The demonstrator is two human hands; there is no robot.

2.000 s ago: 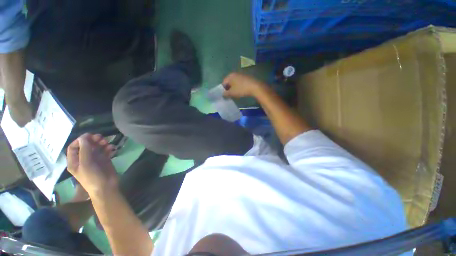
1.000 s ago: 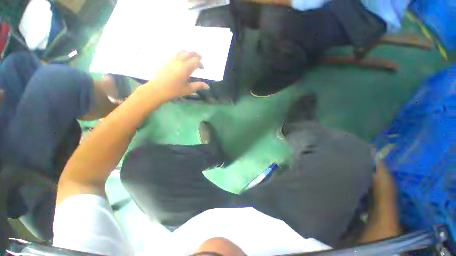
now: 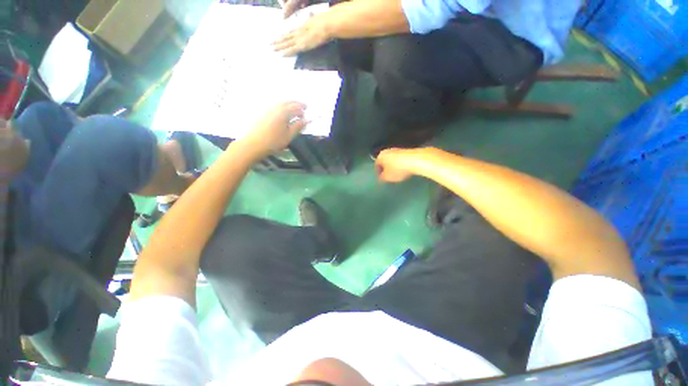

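Observation:
White printed sheets [image 3: 219,83] lie on a dark low box at the upper left, glaring bright with faint black marks. My left hand [image 3: 277,128] rests at the near right edge of the sheets, fingers bent over a white sheet [image 3: 323,94]; whether it grips the paper cannot be told. My right hand [image 3: 398,164] is in the air over the floor, right of the box, its fingers curled closed, with nothing visible in it.
Another person's hand [image 3: 303,38] lies on the sheets at the far side. A dark crate [image 3: 320,154] bears the sheets. Blue crates [image 3: 641,188] stand at right, a cardboard box [image 3: 124,26] at upper left. A seated person's knee [image 3: 105,151] is at left. A blue-and-white object [image 3: 392,270] lies between my legs.
My right hand has come up and forward from beside my right leg to near the box. My left hand stays at the sheets. The other person's hand and forearm now reach over the sheets.

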